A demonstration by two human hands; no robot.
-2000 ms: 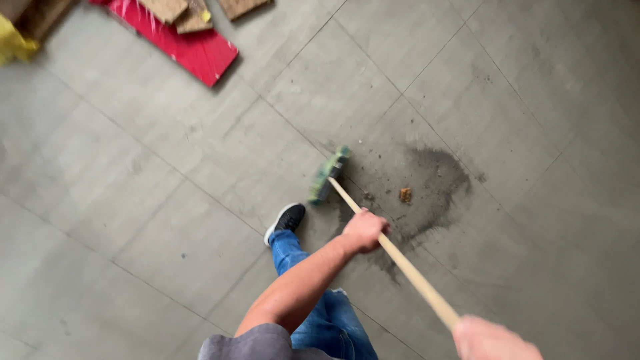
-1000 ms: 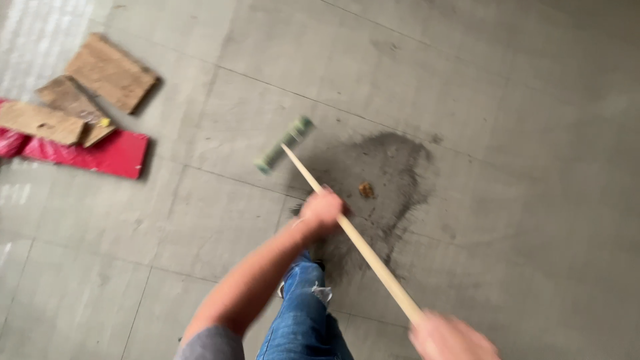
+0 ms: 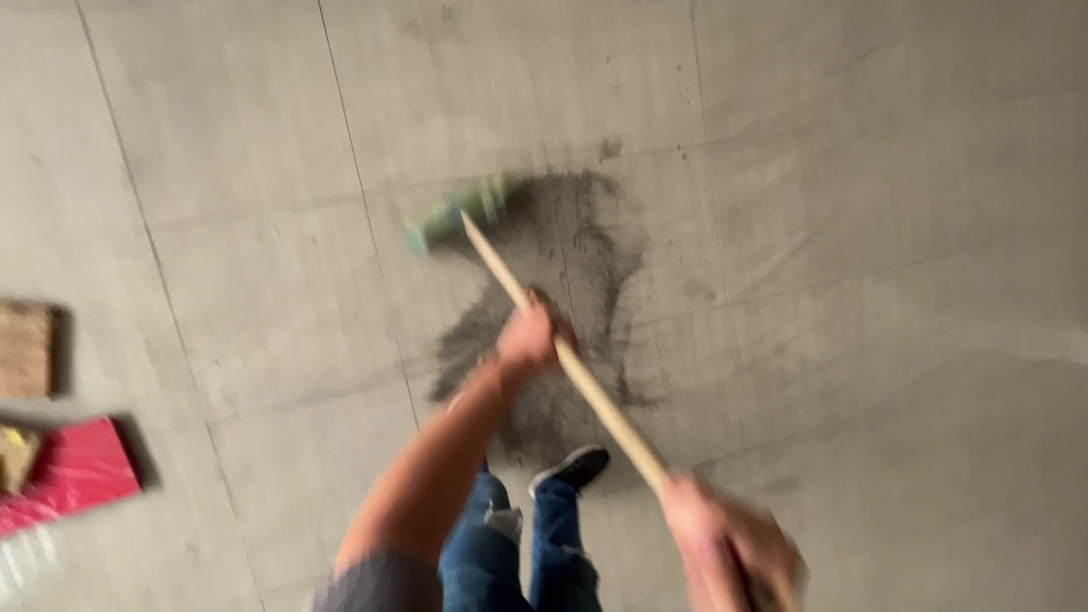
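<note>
A push broom with a pale wooden handle [image 3: 605, 408] slants from the lower right up to its green head [image 3: 463, 212], which is blurred on the grey floor. Around the middle of the handle my left hand [image 3: 534, 336] is closed. Nearer the handle's upper end, at the lower right, my right hand [image 3: 722, 535] grips it; its fingers are blurred. A dark patch of dirt [image 3: 586, 246] spreads on the floor beside the broom head and beneath my left hand.
At the left edge lie a brown board piece [image 3: 25, 348] and a red panel [image 3: 85, 463] with another wood piece [image 3: 17, 455] on it. My dark shoe [image 3: 580, 467] with a pale sole stands at the dirt's lower edge. Thin joint lines cross the floor.
The broom head has moved against the dark patch's upper left edge, both hands still on the handle. The orange-brown bit seen earlier in the dirt no longer shows. The view has shifted and turned.
</note>
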